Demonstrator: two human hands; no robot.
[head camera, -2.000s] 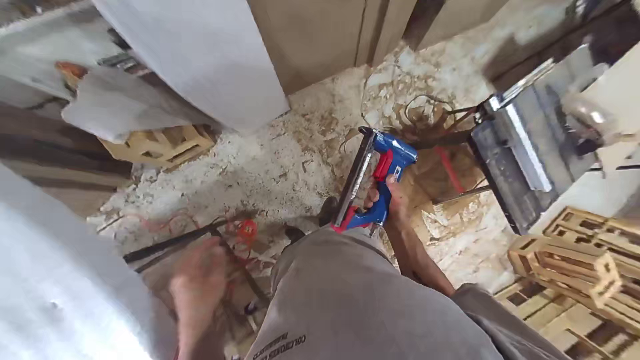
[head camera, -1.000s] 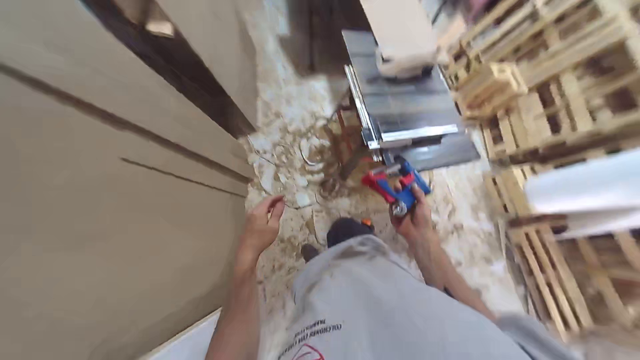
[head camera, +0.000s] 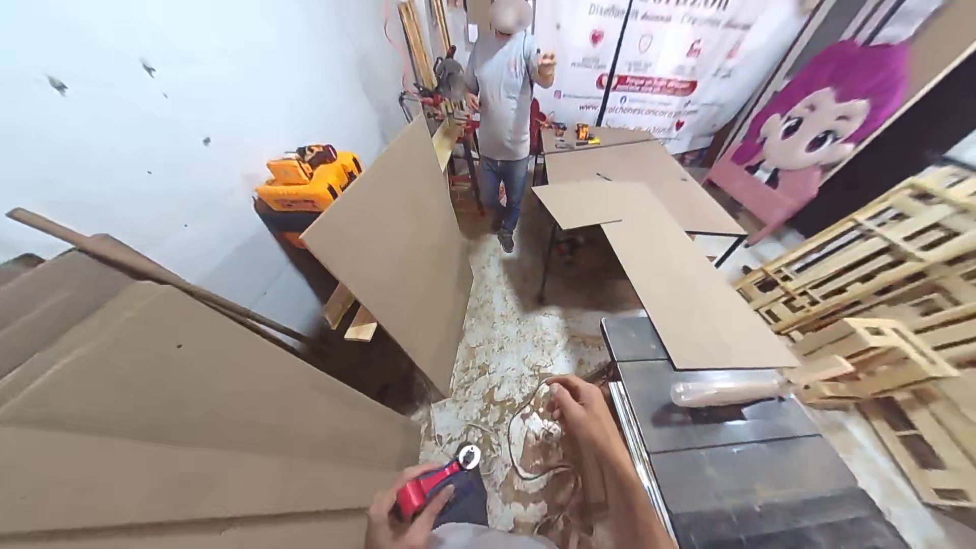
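Observation:
My left hand (head camera: 408, 507), at the bottom centre, is closed around a red and blue power nailer or stapler (head camera: 435, 488), seen from above. A round, pale end fitting points away from me. My right hand (head camera: 583, 419) is raised over the floor beside the dark saw table, its thumb and fingers bent. A thin cord or hose (head camera: 512, 450) loops just below its fingertips; whether they touch it cannot be told. A long brown fibreboard panel (head camera: 679, 282) lies from the far table to the saw table (head camera: 732, 457), where a clear plastic-wrapped roll (head camera: 724, 390) rests.
Large brown panels (head camera: 198, 396) stand at left, and another panel (head camera: 404, 259) leans near a yellow tool case (head camera: 313, 183). A person (head camera: 505, 99) stands in the far aisle by a work table (head camera: 640, 171). Wooden frames (head camera: 907, 412) are stacked at right. Shavings litter the floor.
The nailer or stapler, in my right hand in both earlier frames, is now in my left hand. The view has swung up and shows more of the room.

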